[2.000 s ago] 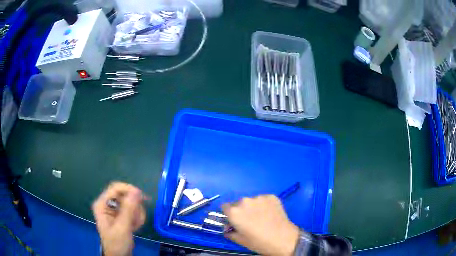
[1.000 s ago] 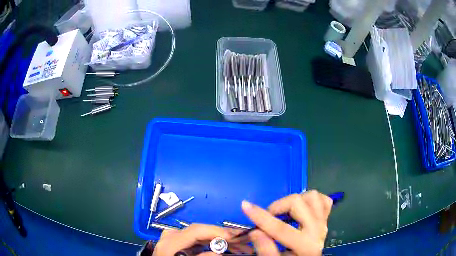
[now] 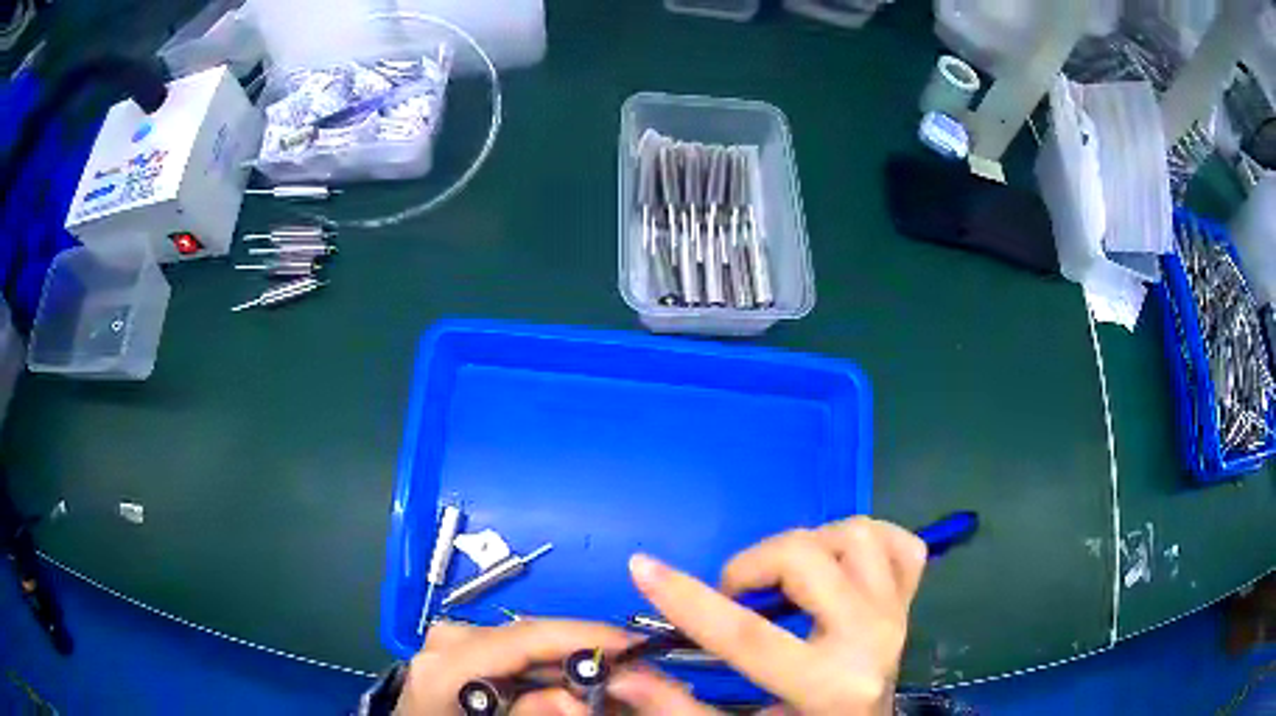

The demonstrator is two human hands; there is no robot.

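Note:
My left hand (image 3: 525,657) is at the bottom edge of the view, partly cut off, and holds metal cartridge parts (image 3: 586,669) with their round ends facing me. My right hand (image 3: 812,616) holds a slim blue-and-black pen-like tool (image 3: 949,532) that crosses towards the held parts. Its tip is hard to make out between the hands. Both hands are over the front edge of the blue tray (image 3: 644,347). Loose metal parts (image 3: 497,575) and a white scrap (image 3: 481,548) lie at the tray's left; more parts are half hidden behind the hands.
A clear box (image 3: 715,319) of rowed metal parts stands behind the tray. A white powered unit (image 3: 168,168), small clear box (image 3: 98,315), packet box (image 3: 350,119) and several separate parts (image 3: 287,266) are left. A black flat object (image 3: 973,217) and blue bin (image 3: 1206,399) are right.
My hands, apart two seconds ago, are now together at the tray's front. Since one second ago, two round part ends show at my left hand instead of one. The view has shifted slightly.

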